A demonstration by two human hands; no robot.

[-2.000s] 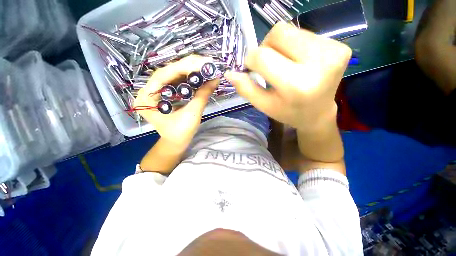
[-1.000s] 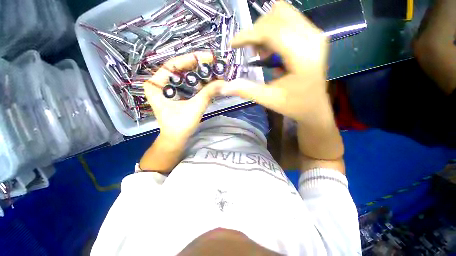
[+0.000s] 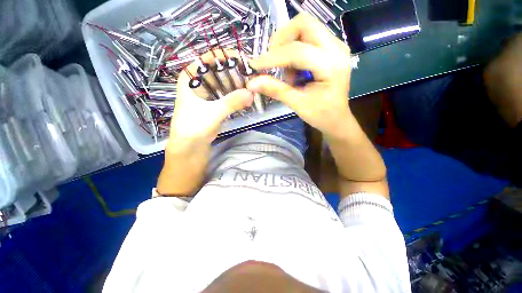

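My left hand (image 3: 197,106) holds several slim silver motors (image 3: 220,80) side by side over the near part of the white parts bin (image 3: 109,109). Their dark round ends with pale centres face up, and thin red wires rise from them. My right hand (image 3: 312,74) is beside it, thumb and fingertips at the rightmost motor's end. A dark blue slim tool (image 3: 304,75) shows partly within my right hand; most of it is hidden. The bin is heaped with more motors and red wires.
Clear plastic boxes (image 3: 43,129) are stacked at the left. A black smartphone (image 3: 380,26) lies at the upper right, with loose motors (image 3: 320,12) beside it. A black and yellow item (image 3: 453,11) lies farther right. Another person's arm (image 3: 503,80) is at the right edge.
My left hand has tilted the motors so their bodies show more, with wires now pointing up. My right hand has come in from the right, its fingertips closing at the rightmost motor.
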